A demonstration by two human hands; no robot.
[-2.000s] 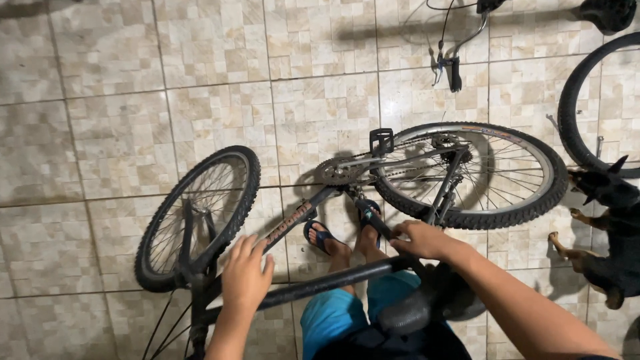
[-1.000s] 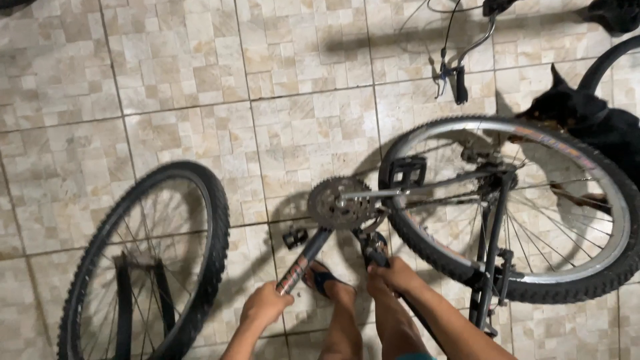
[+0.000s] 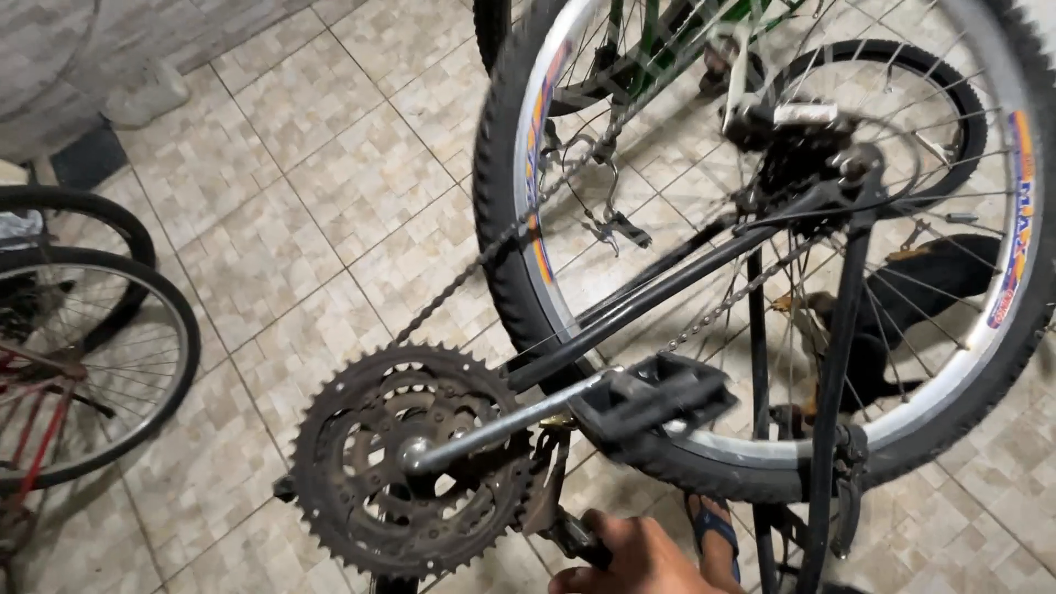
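Note:
My right hand [image 3: 639, 553] is closed around the bicycle frame's dark tube, just below the front derailleur [image 3: 544, 487]. My left hand is out of view. To the left of my right hand are the worn triple chainrings [image 3: 355, 462] with a silver crank arm [image 3: 511, 421] and a black pedal [image 3: 660, 396]. The chain [image 3: 462, 285] runs from the top of the chainrings toward the rear sprockets [image 3: 796, 173]. The rear wheel [image 3: 487, 214], with a knobby tyre and silver rim, fills the right side. A rear brake arm [image 3: 846, 495] sits by its rim.
A black and tan dog [image 3: 924, 289] is behind the rear wheel's spokes. A brake lever with cable [image 3: 623, 231] and a loose tyre [image 3: 973, 107] lie on the tiled floor [image 3: 289, 223]. A red bicycle [image 3: 41, 437] stands at left, and a green frame [image 3: 660, 49] at top.
The bicycle's chainrings and rear wheel have come much closer to the view. My left hand, earlier on the frame's tube, has gone out of view. My right hand remains on the frame.

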